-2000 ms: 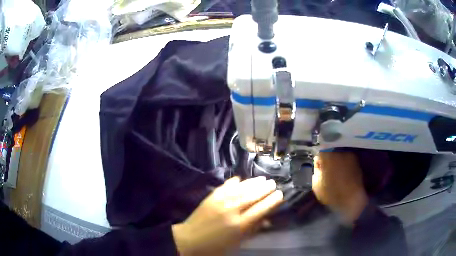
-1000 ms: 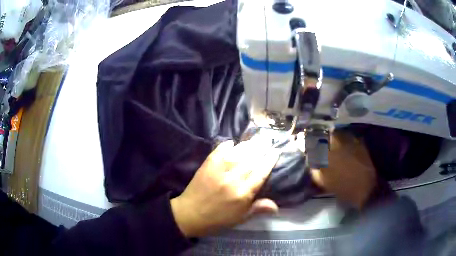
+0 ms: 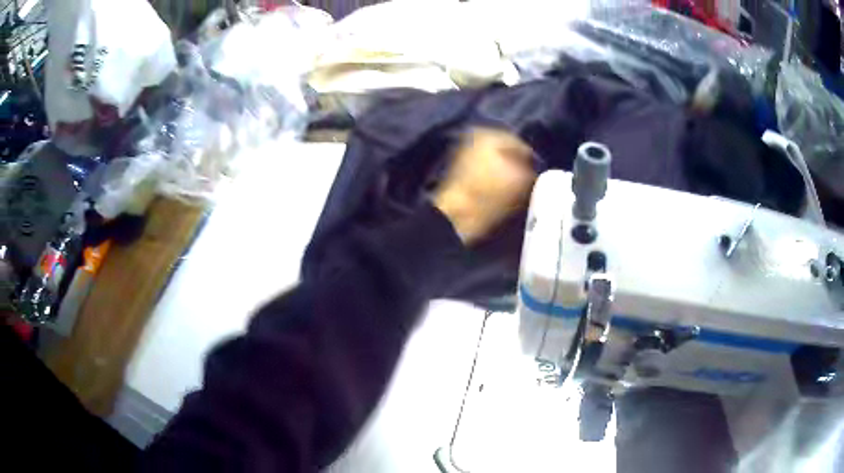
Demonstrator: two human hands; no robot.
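The dark purple garment (image 3: 398,125) lies bunched behind and left of the sewing machine head (image 3: 666,249). My left hand (image 3: 486,180) is blurred and lies over the garment, left of the top of the machine head, with my dark sleeve reaching across the table. Its fingers look curled, but blur hides whether they grip the cloth. The presser foot area (image 3: 597,411) shows under the head with no garment at its left. A dark grey patch (image 3: 671,430), blurred, shows right of the foot; I cannot tell what it is. My right hand is out of view.
The white table (image 3: 250,240) has a brown board (image 3: 139,296) at its left with a small orange-marked item on it. Clear plastic bags (image 3: 222,111) and pale cloth (image 3: 407,55) are piled behind. More clear plastic shows at the right edge.
The garment has moved from the needle area to behind the machine head. My left hand has moved up and away from the needle. My right hand has left view. The camera view has shifted.
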